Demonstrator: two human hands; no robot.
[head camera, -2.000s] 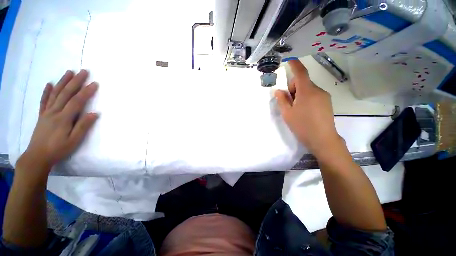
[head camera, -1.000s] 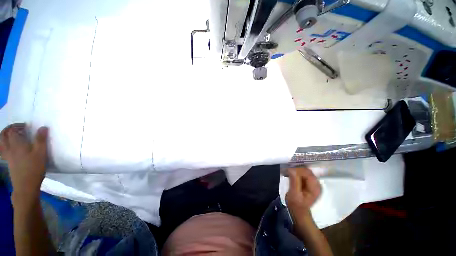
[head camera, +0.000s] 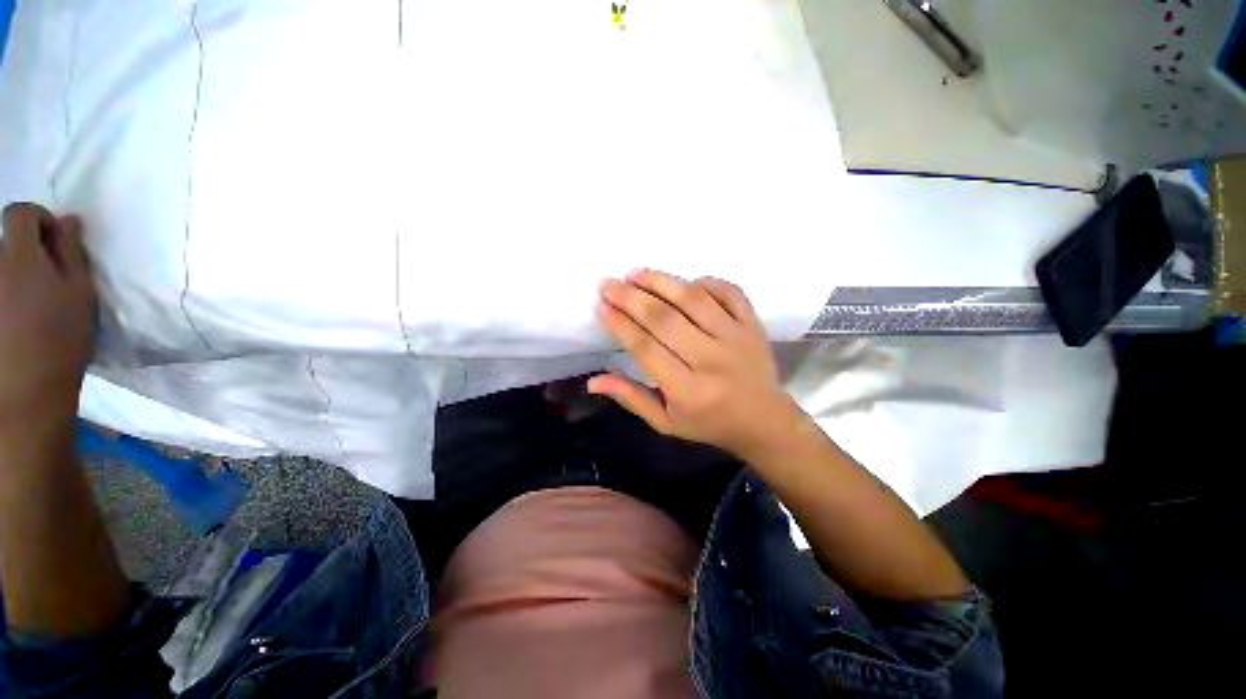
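Observation:
A large white fabric panel (head camera: 506, 178) covers the table and hangs over its front edge toward my lap. Thin dark seam lines (head camera: 189, 178) run across it at the left and middle. My left hand (head camera: 48, 301) is at the far left edge of the cloth, partly cut off by the picture's edge; its fingers are bent at the cloth, and whether they grip it is unclear. My right hand (head camera: 697, 348) lies with fingers extended on the cloth at the table's front edge, thumb apart and lower. The sewing head and needle are out of view.
A black smartphone (head camera: 1107, 260) lies at the right table edge beside a tan block (head camera: 1231, 235). A grey tape measure strip (head camera: 943, 311) runs along the front edge. A slim silver tool (head camera: 935, 34) lies on the cream machine bed (head camera: 888, 116). More white cloth (head camera: 957, 410) hangs below right.
The view has tilted down, so the sewing head has left the picture. My right hand has moved from the machine, down below the table edge, then left onto the cloth. My left hand has moved left.

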